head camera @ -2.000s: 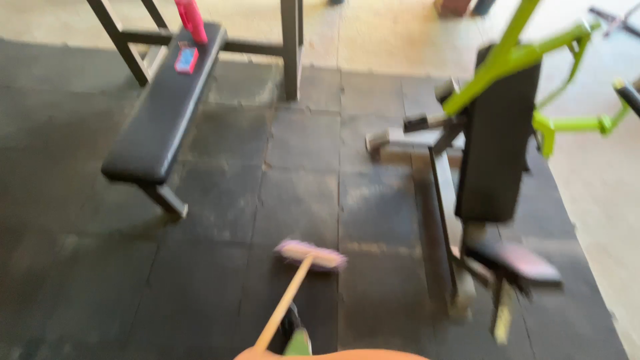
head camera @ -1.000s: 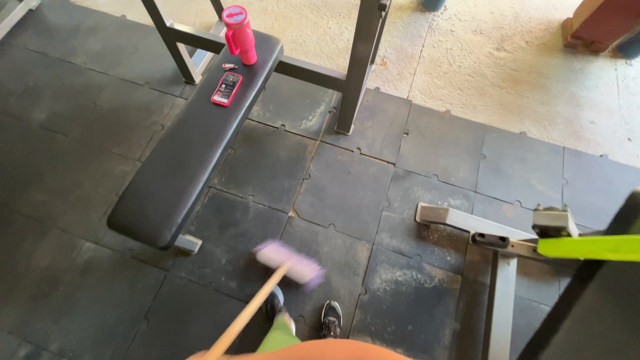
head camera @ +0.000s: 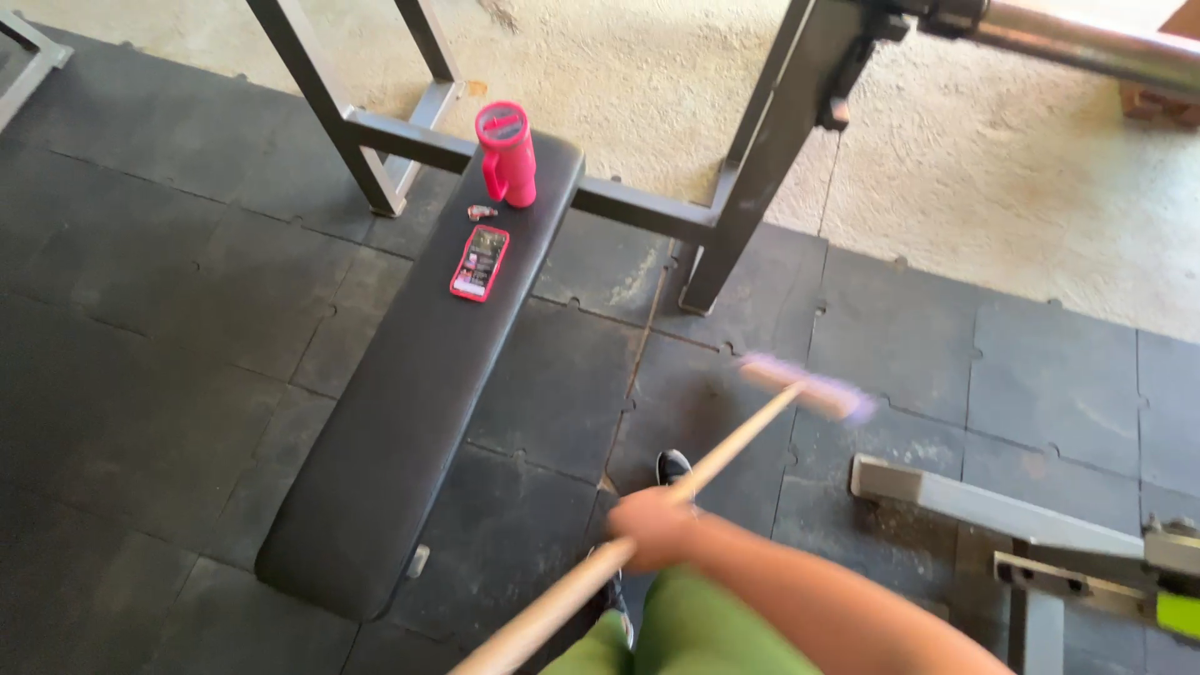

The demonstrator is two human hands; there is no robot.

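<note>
My right hand (head camera: 652,530) is closed around the wooden handle of a push broom (head camera: 736,448), low in the middle of the head view. The broom's head (head camera: 808,386), with purple bristles, is blurred over the black rubber floor tiles, right of the bench. The handle's near part runs out at the bottom edge. My left hand is outside the picture. On the black padded bench (head camera: 394,394) stand a pink tumbler with a handle (head camera: 508,159), a small object (head camera: 482,213), perhaps keys, and a phone in a pink case (head camera: 480,263) with its screen lit.
The metal rack's post (head camera: 750,178) and crossbar (head camera: 642,208) stand at the bench's far end, with a bar (head camera: 1087,42) at the upper right. A machine's metal base (head camera: 994,506) lies at the right. Rough concrete floor (head camera: 609,75) borders the rubber tiles. My shoes are below the broom head.
My right hand and forearm have come into view on the handle. The broom head has moved away from my feet, toward the upper right. The view has shifted toward the bench.
</note>
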